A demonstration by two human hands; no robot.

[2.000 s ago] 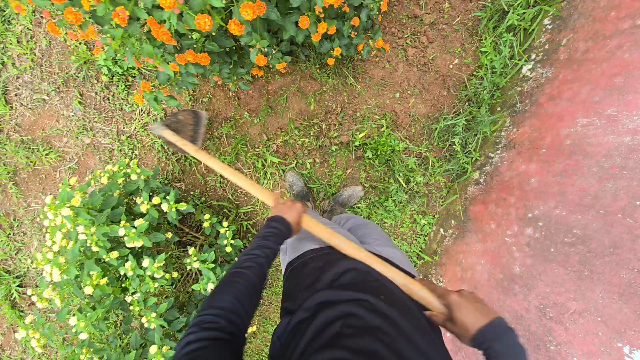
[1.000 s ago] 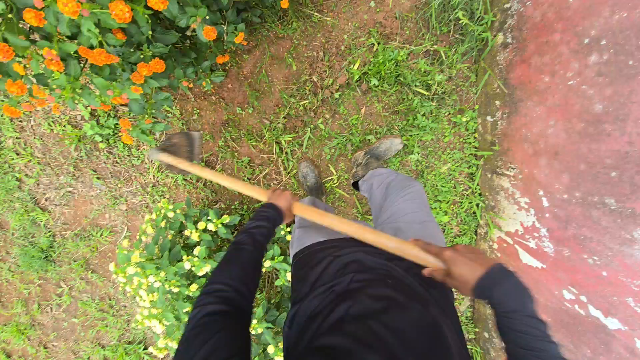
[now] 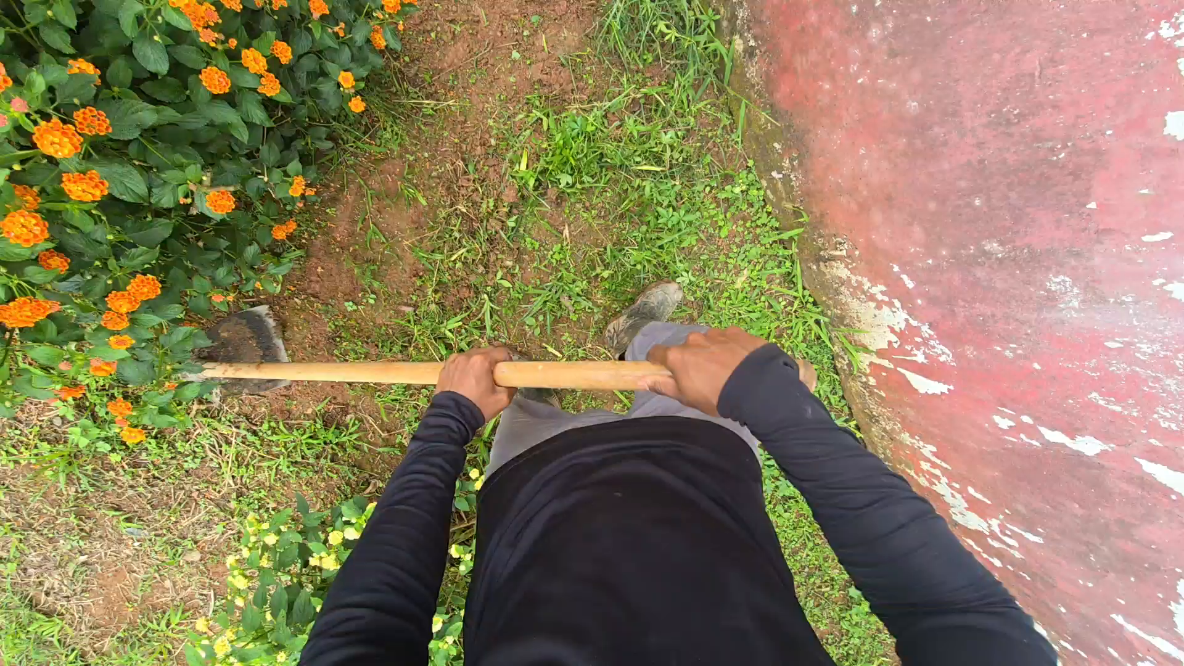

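Note:
A hoe's pale wooden handle (image 3: 351,373) lies almost level across the view in front of my body. My left hand (image 3: 476,379) is closed around its middle, and my right hand (image 3: 708,368) grips it nearer the butt end, which shows past my right wrist. At the far left is the dark metal hoe blade (image 3: 242,347) with a worn pale edge, close against the lower leaves of an orange-flowered lantana bush (image 3: 157,185). Some leaves overlap the tool's head.
A weathered red wall (image 3: 971,185) with peeling paint runs along the right. Low grass and weeds (image 3: 592,148) grow over reddish soil between wall and bush. A yellow-flowered bush (image 3: 277,573) stands at lower left. My boot (image 3: 645,314) is on the grass.
The handle has turned from a slant to nearly level. The blade, over bare ground before, is now beside the orange-flowered bush. The view has shifted, with the wall filling more of the right.

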